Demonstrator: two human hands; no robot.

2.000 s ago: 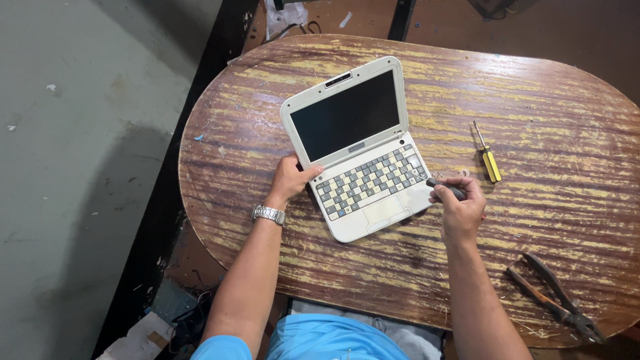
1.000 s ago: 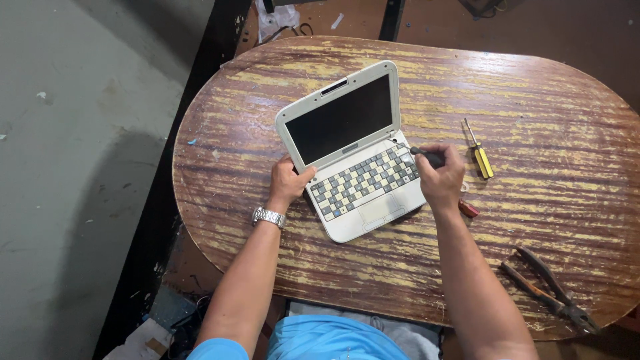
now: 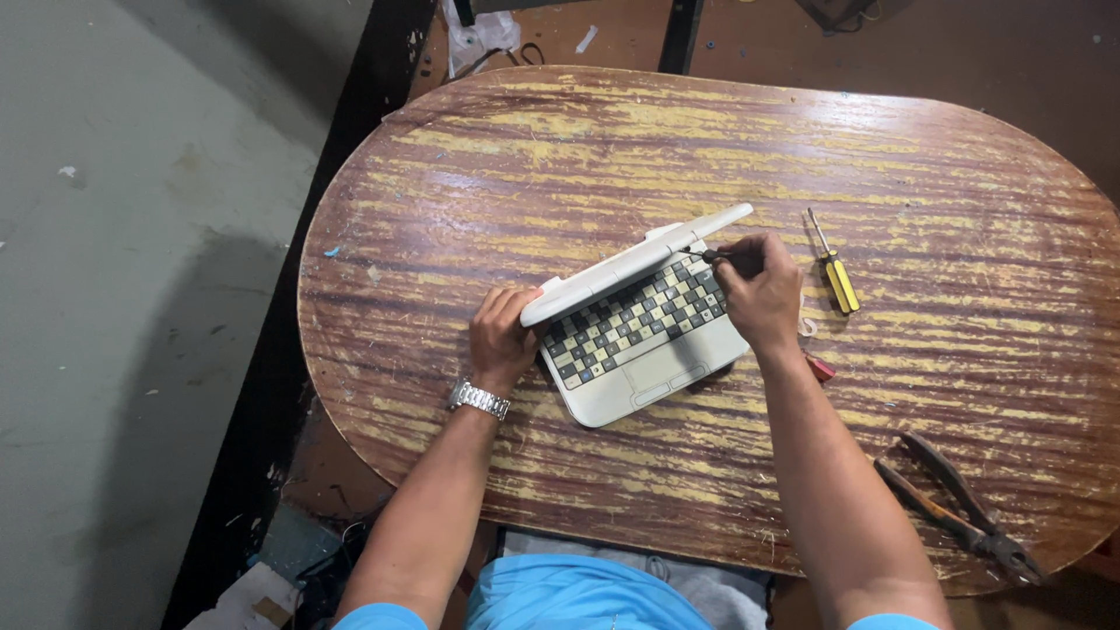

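A small white laptop with a grey and cream keyboard (image 3: 647,315) lies on the oval wooden table. Its lid (image 3: 639,262) is tilted steeply forward over the keys, so the screen is hidden. My left hand (image 3: 505,337), with a metal watch at the wrist, grips the lid's left end. In my right hand (image 3: 759,284) is a slim dark-handled tool (image 3: 731,259), probably a screwdriver; its tip is at the hinge area by the keyboard's upper right corner. A red-handled item (image 3: 820,366) lies partly hidden beside my right forearm.
A yellow and black screwdriver (image 3: 838,278) lies right of the laptop. Open pliers (image 3: 971,516) rest near the table's lower right edge. A small white curved piece (image 3: 808,326) is beside my right wrist. Beyond the far edge lies a plastic bag (image 3: 481,35).
The laptop lid has been tilted forward from its raised position, hiding the screen. My right hand has moved up from the keyboard's right side to the hinge area with the dark tool.
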